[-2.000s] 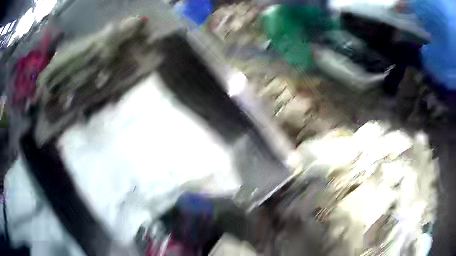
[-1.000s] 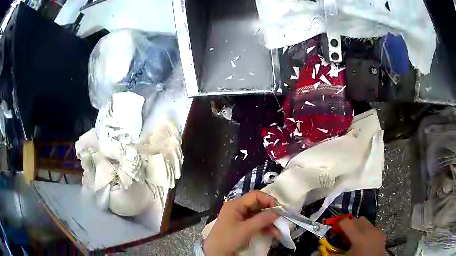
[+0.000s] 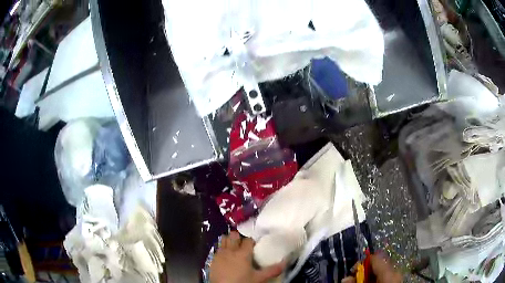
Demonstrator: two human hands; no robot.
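Scissors (image 3: 361, 249) with steel blades and red and yellow-orange handles point upward at the lower right. My right hand (image 3: 382, 270) holds them by the handles, partly cut off by the bottom edge. My left hand (image 3: 235, 260) is at the bottom centre, its thumb pressed on the cream pieces (image 3: 293, 202). The cream pieces lie layered across the lap, with a blurred white strip (image 3: 307, 247) between the hands. A striped dark lap cloth (image 3: 338, 257) lies under them. Red patterned cloth (image 3: 260, 166) beyond carries white offcuts.
A grey metal tray (image 3: 177, 132) stands upper left, another (image 3: 407, 72) upper right. A white fabric sheet (image 3: 277, 41) hangs between them above a metal plate (image 3: 254, 100). A plastic bag (image 3: 77, 160) and cream bundles (image 3: 111, 243) lie left; more cream stacks (image 3: 457, 188) lie right.
The view has shifted right, showing the right-hand stacks. The scissors have turned from pointing left to pointing up, away from my left hand. My left hand now presses on the cream pieces.
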